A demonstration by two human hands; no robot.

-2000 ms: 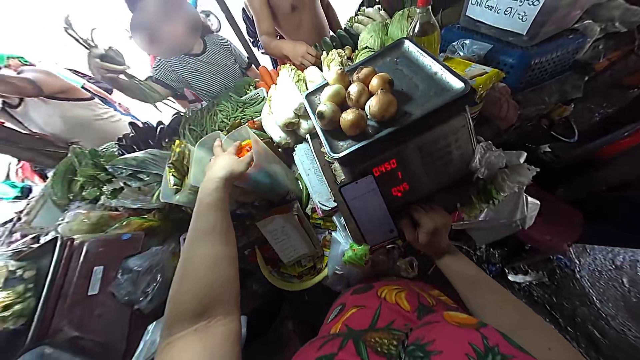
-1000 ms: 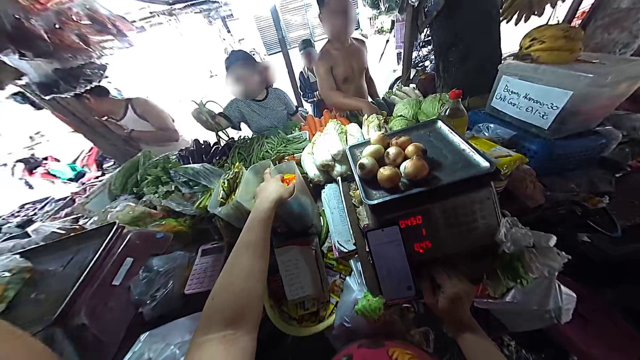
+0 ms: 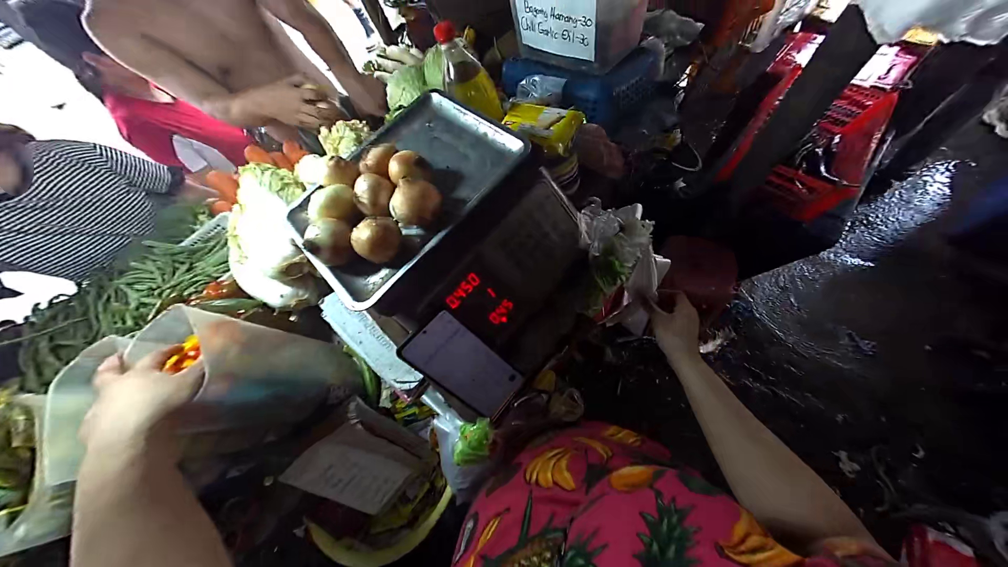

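My left hand [image 3: 142, 386] is at the rim of a translucent plastic container [image 3: 260, 362], its fingers curled beside small orange-red chili peppers [image 3: 183, 354]; whether it grips them is hard to tell. My right hand [image 3: 675, 319] pinches the edge of white plastic bags [image 3: 642, 276] hanging at the right side of the digital scale [image 3: 504, 236]. Several onions [image 3: 372, 194] lie on the scale's metal tray [image 3: 465, 150]. A smartphone [image 3: 461, 364] leans against the scale's front, below its lit red digits.
Napa cabbage [image 3: 264, 236], green beans [image 3: 173, 268] and carrots [image 3: 224, 185] lie left of the scale. An oil bottle [image 3: 468, 75] and a blue basket [image 3: 622, 87] stand behind it. Red crates [image 3: 835, 150] are at the right. Two people stand across the stall.
My right hand has moved from beside the phone to the white plastic bags at the right. My left hand stays at the translucent container. The view has swung to the right and down.
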